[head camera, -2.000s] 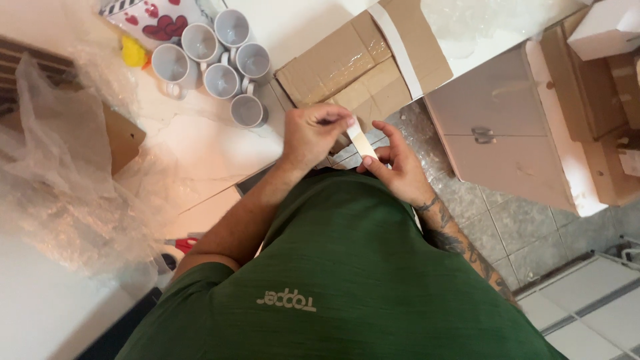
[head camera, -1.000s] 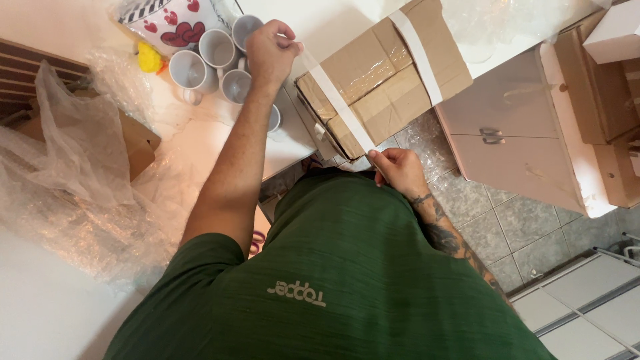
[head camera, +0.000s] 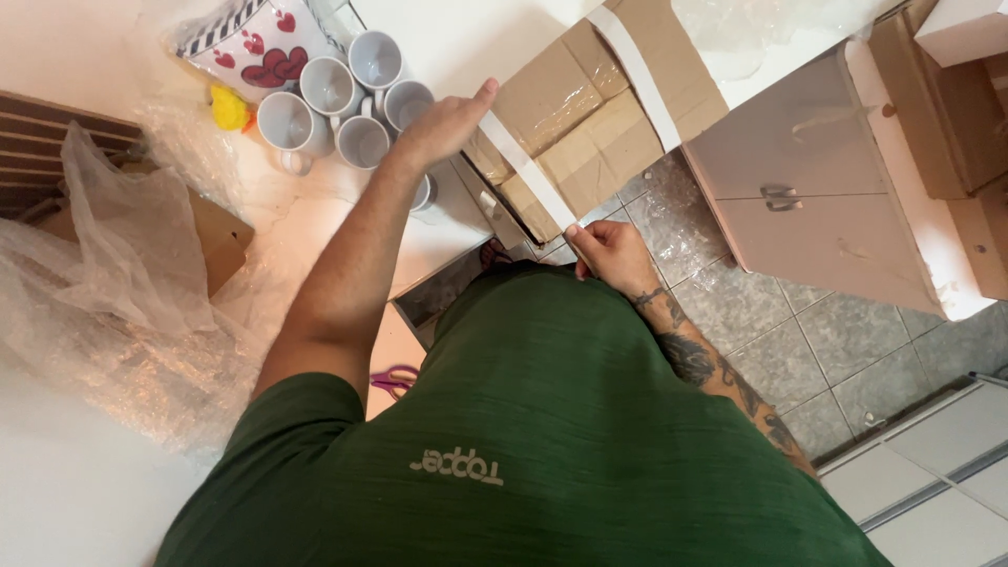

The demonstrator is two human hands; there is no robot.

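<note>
A taped brown cardboard box (head camera: 583, 110) lies on the white countertop at upper centre. A white tape strip (head camera: 528, 169) crosses its near end; another white strip (head camera: 639, 75) runs across farther right. My left hand (head camera: 453, 126) is against the box's left edge at the strip's upper end, thumb extended, its other fingers hidden. My right hand (head camera: 610, 252) pinches the strip's lower end between thumb and forefinger, at the box's near corner. Several white mugs (head camera: 327, 87) stand left of the box, one partly behind my left forearm.
A plastic-wrapped heart-print item (head camera: 260, 51) and a yellow object (head camera: 228, 108) are beside the mugs. Clear plastic wrap (head camera: 134, 236) heaps over cardboard at left. Purple-handled scissors (head camera: 394, 380) lie near my left side. A cabinet (head camera: 811, 173) and more boxes (head camera: 937, 118) stand at right.
Two seconds ago both hands held a short strip in front of the box; a second ago they stretched it across the box. Now it lies on the top, and my left hand is lower at the edge.
</note>
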